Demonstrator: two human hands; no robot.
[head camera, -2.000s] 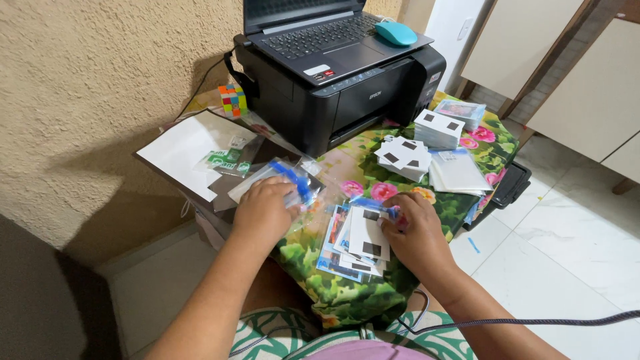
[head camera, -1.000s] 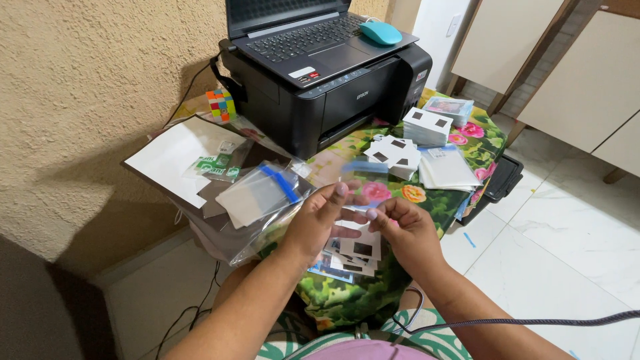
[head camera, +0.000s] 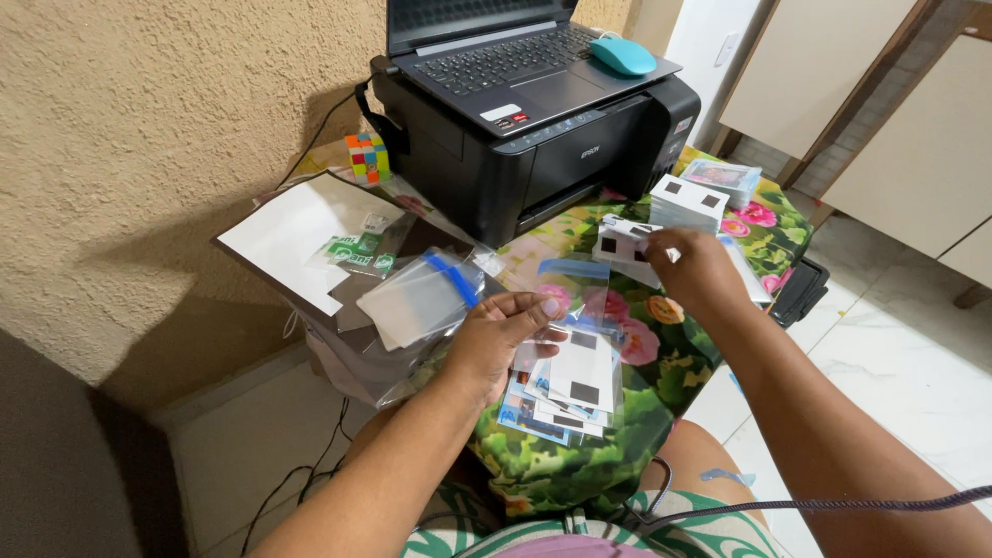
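Note:
My left hand (head camera: 515, 333) pinches a clear plastic sleeve (head camera: 577, 283) with a bluish strip, held upright over the flowered cloth. Below it lies a loose pile of printed cards (head camera: 583, 372), some white with black squares, some with pictures. Farther back, my right hand (head camera: 686, 263) has its fingertips at a stack of white cards with black squares (head camera: 610, 246); its fingers hide whether a card is gripped. To the left of my left hand, a bundle of clear sleeves (head camera: 422, 298) with a blue strip lies inside a larger clear bag.
A laptop (head camera: 542, 77) with a teal mouse (head camera: 624, 56) rests on a black printer (head camera: 496, 170). Taller card stacks (head camera: 686, 203) and picture cards (head camera: 721, 180) stand at the back right. White paper (head camera: 302, 225) and a puzzle cube (head camera: 367, 159) are at the left.
My right hand has moved from beside my left hand to the card stack farther back. A second ago both hands were together at a clear sleeve; two seconds ago my left hand was at the sleeve bundle.

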